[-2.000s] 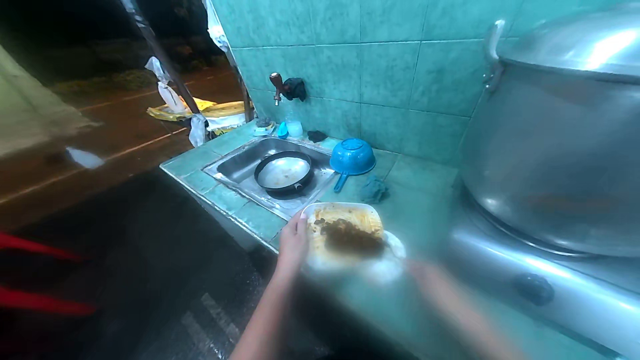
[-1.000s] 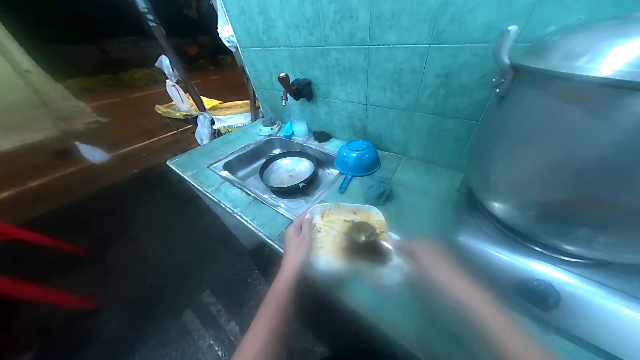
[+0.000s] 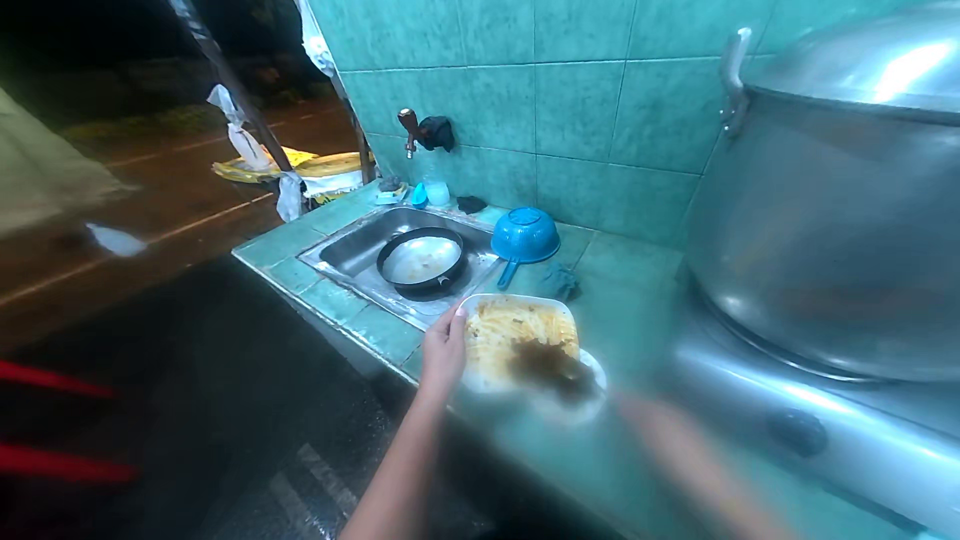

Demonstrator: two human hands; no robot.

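My left hand (image 3: 444, 351) grips the left edge of a white rectangular dish (image 3: 521, 319), whose inside is smeared with yellowish-brown food residue. A dark brown blurred mass (image 3: 551, 366) lies over the dish's lower right part; whether it is food or a scrubber I cannot tell. Beneath that side shows the rim of a white round plate (image 3: 596, 369). My right hand (image 3: 637, 412) is a blur just right of the plate, and its fingers and hold cannot be made out. Beyond the dish, a dark-rimmed pan (image 3: 421, 259) with cloudy liquid sits in the steel sink (image 3: 345, 247).
An upturned blue plastic strainer (image 3: 525, 234) and a green cloth (image 3: 556, 280) lie right of the sink. A tap (image 3: 410, 133) is on the tiled wall. Right, a large lidded metal pot (image 3: 825, 225) stands on a stove (image 3: 862, 435). The tiled counter's edge (image 3: 352, 336) runs along the left.
The dark mass over the dish has shifted, lying lower right now than one second ago. My left hand keeps its hold on the dish's left edge.
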